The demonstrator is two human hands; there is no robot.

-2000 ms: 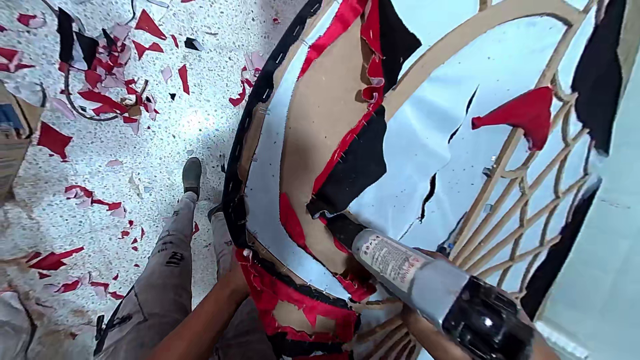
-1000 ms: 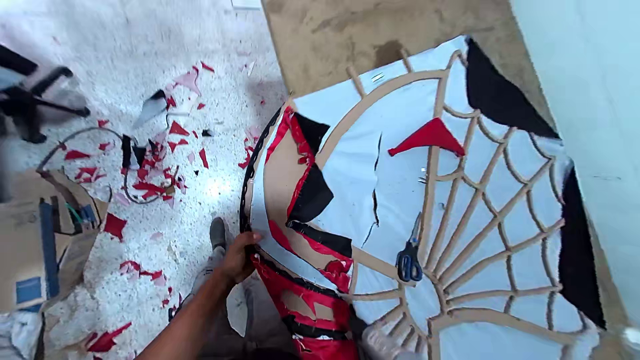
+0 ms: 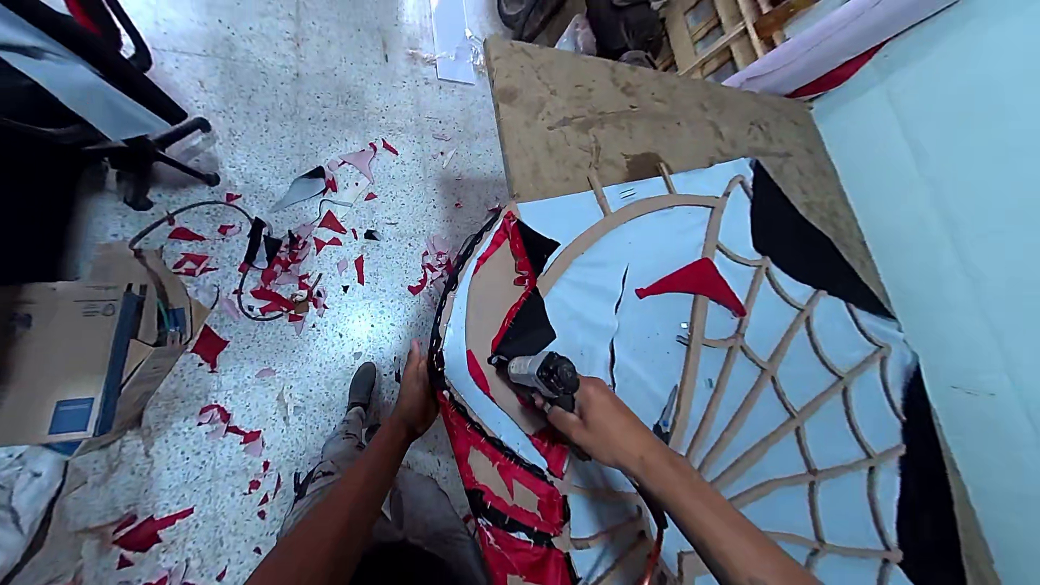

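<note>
My right hand [image 3: 597, 422] grips a pneumatic stapler [image 3: 543, 372], its nose against the edge of black fabric [image 3: 528, 329] on a curved tan panel [image 3: 491, 301]. At the panel's outer black stapled edge rests my left hand [image 3: 416, 394], its fingers along the rim. Red fabric [image 3: 504, 479] with stapled folds covers the lower left section. Right of the stapler spreads white fabric [image 3: 593, 284] with a tan web-shaped frame [image 3: 776, 366]. A loose red fabric scrap [image 3: 695, 284] lies on it. Scissors [image 3: 666, 414] show partly beside my right forearm.
The work lies on a brown board [image 3: 569, 114] beside a pale wall [image 3: 959, 244]. Red scraps [image 3: 276, 276] and a cable [image 3: 195, 205] litter the speckled floor. A cardboard box [image 3: 61, 366] stands at left, below a wheeled chair base [image 3: 142, 158]. An air hose [image 3: 656, 528] trails below my right forearm.
A second ago the stapler was not plainly visible and the scissors showed in full; now the stapler is in my right hand at the black fabric. My left hand remains at the outer rim.
</note>
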